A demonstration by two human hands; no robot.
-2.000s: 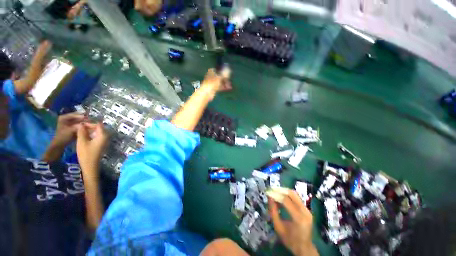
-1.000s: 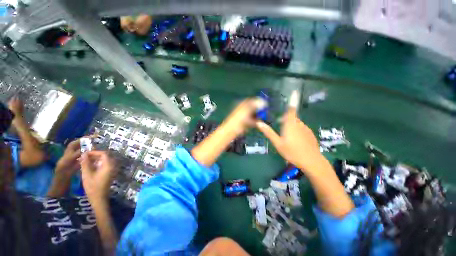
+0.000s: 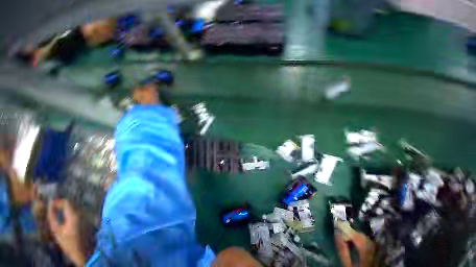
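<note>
My left hand (image 3: 146, 95) is blurred, at the end of my outstretched blue sleeve. Its fingertips are beside a black-and-blue housing (image 3: 163, 77); I cannot tell if it grips anything. My right hand (image 3: 357, 244) is low at the right, partly cut off by the bottom edge. Its covered fingertips touch the lower end of a unit with a white board (image 3: 339, 210); whether they grip it is unclear. Two housings with blue cells, one tilted (image 3: 298, 192) and one flat (image 3: 236, 216), lie near the heap of white circuit boards (image 3: 276, 234).
A heap of assembled units (image 3: 417, 198) lies at right. Loose white boards (image 3: 326, 168) and a row of black housings (image 3: 214, 155) lie mid-surface. Dark housing rows (image 3: 242, 34) are at the back. Another person's hand (image 3: 65, 227), a blister tray (image 3: 91, 156) and a metal support (image 3: 57, 96) are at left.
The view has shifted and blurred. My hands were together over the belt; now my left has moved to the far left and my right back to the heaps at lower right.
</note>
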